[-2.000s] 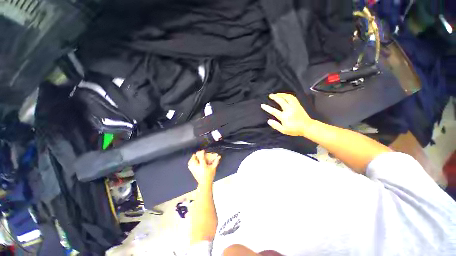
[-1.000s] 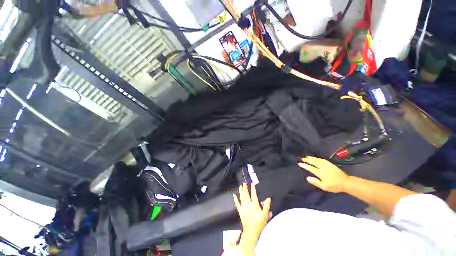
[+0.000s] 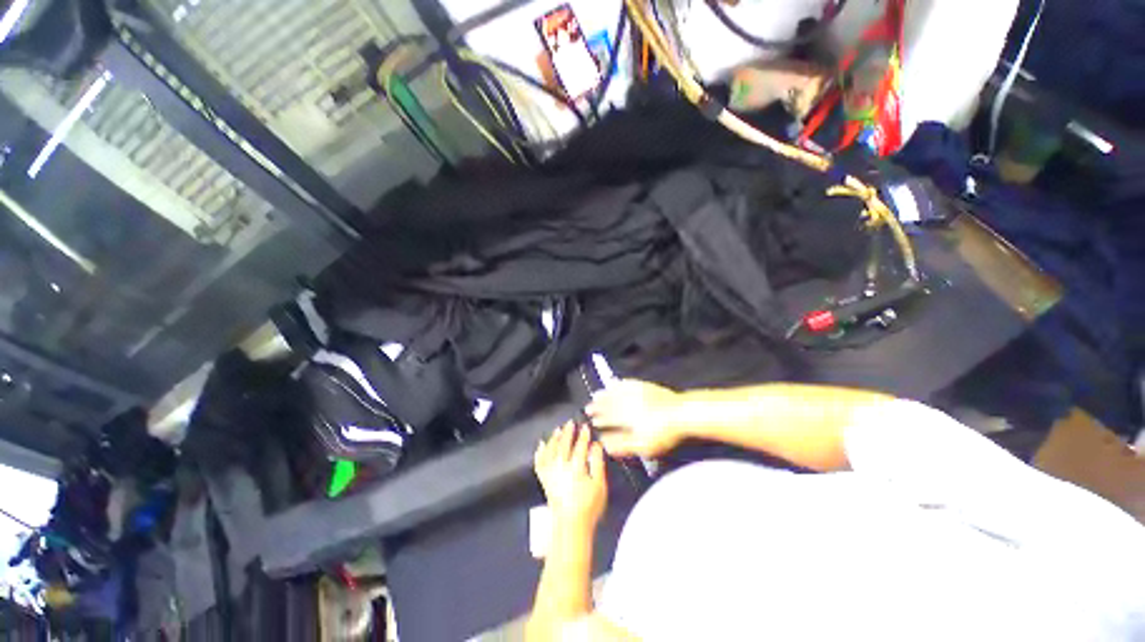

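A black garment with a white stripe lies over the right part of the long grey padded bar. My right hand has its fingers curled on the garment edge beside the stripe. My left hand is just left of it, fingertips bent onto the same cloth edge; the fingertips are partly hidden. The steam iron, black with a red spot, lies at the right of the table, with nobody holding it.
A large black garment pile lies behind the bar. A tan steam hose comes down to the iron. A small white piece lies near my left wrist. A green tag is at the left. A lit phone stands by the cables.
My right hand has moved left from flat on the cloth to the striped edge, beside my left hand. My left hand's spread fingers have bent onto the cloth. The view has shifted slightly.
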